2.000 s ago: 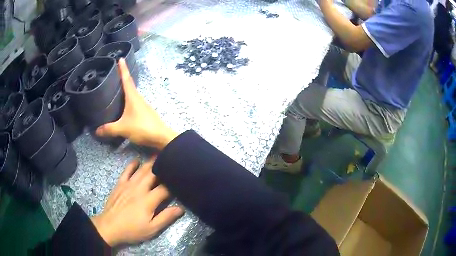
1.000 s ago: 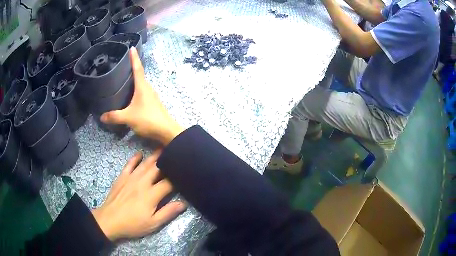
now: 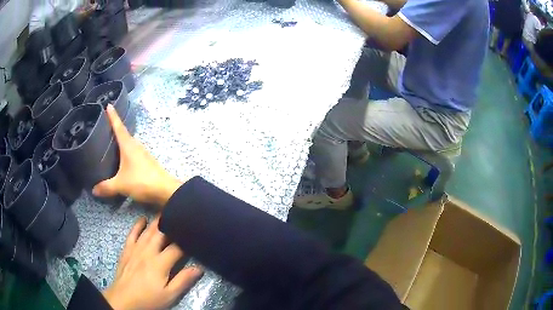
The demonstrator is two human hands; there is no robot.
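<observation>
My right hand (image 3: 136, 166) reaches across to the left and grips the side of a dark plastic housing (image 3: 91, 148), thumb low on the near side and fingers behind the far side. The housing has an open top with a hub inside and stands at the edge of the stacked housings (image 3: 29, 197). My left hand (image 3: 145, 272) lies spread, palm down, on the bubble wrap (image 3: 242, 148) below my right forearm, holding nothing. The lower part of the gripped stack is partly hidden by my thumb.
A heap of small plastic parts (image 3: 219, 83) lies mid-table, with a few more pieces (image 3: 284, 23) beyond. A seated person (image 3: 433, 72) is at the table's right side. An open cardboard carton (image 3: 449, 272) is at lower right. Blue stools (image 3: 539, 109) stand at far right.
The camera view has turned, so the table and stacks sit further left and lower. My right hand keeps its grip on the housing, and my left hand stays flat on the wrap.
</observation>
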